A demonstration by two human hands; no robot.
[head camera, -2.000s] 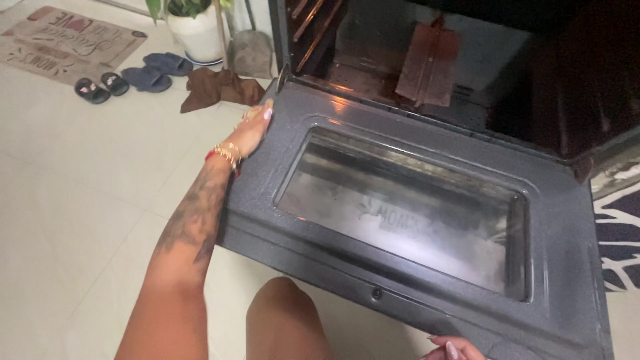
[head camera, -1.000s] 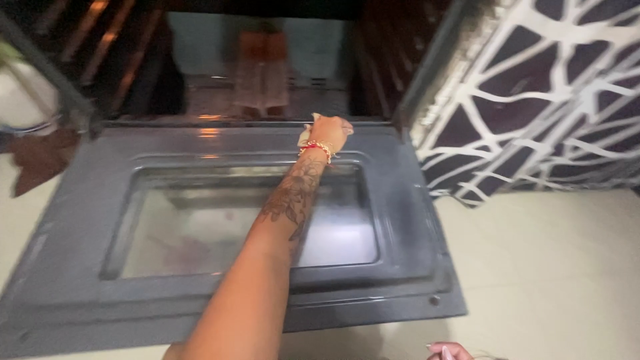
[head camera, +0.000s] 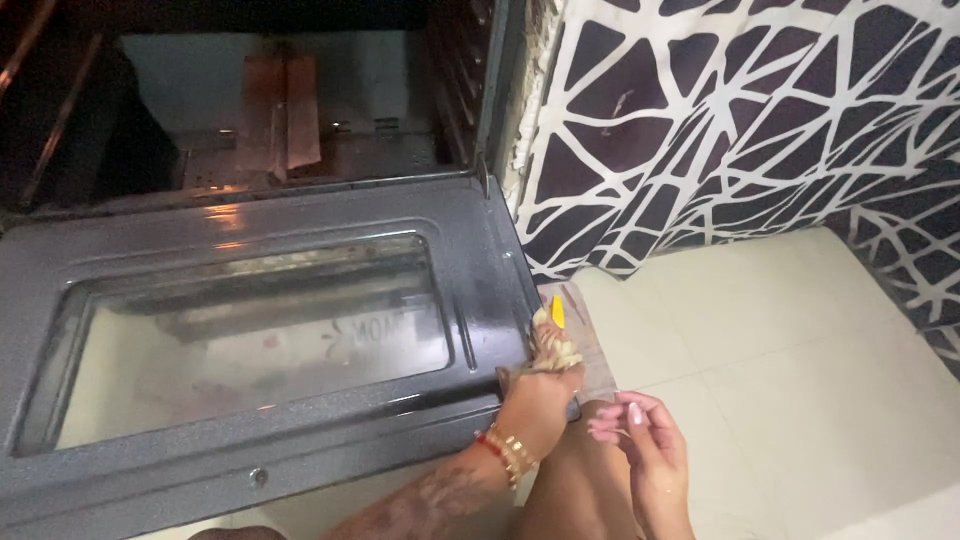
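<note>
My left hand, with bracelets at its wrist, grips a crumpled cloth at the right edge of the lowered oven door. The door is dark speckled metal around a glass window. My right hand is just right of the left one, above my knee, its fingers bent and nothing seen in them. A small yellow object lies beyond the cloth.
Behind the door is the dark oven cavity, with side rack rails. A black-and-white patterned curtain or cover hangs to the right over pale floor tiles. A mat lies beside the door.
My left hand has moved from the door's inner edge near the cavity to its right side, with the cloth. More of my right hand shows. The view has shifted right.
</note>
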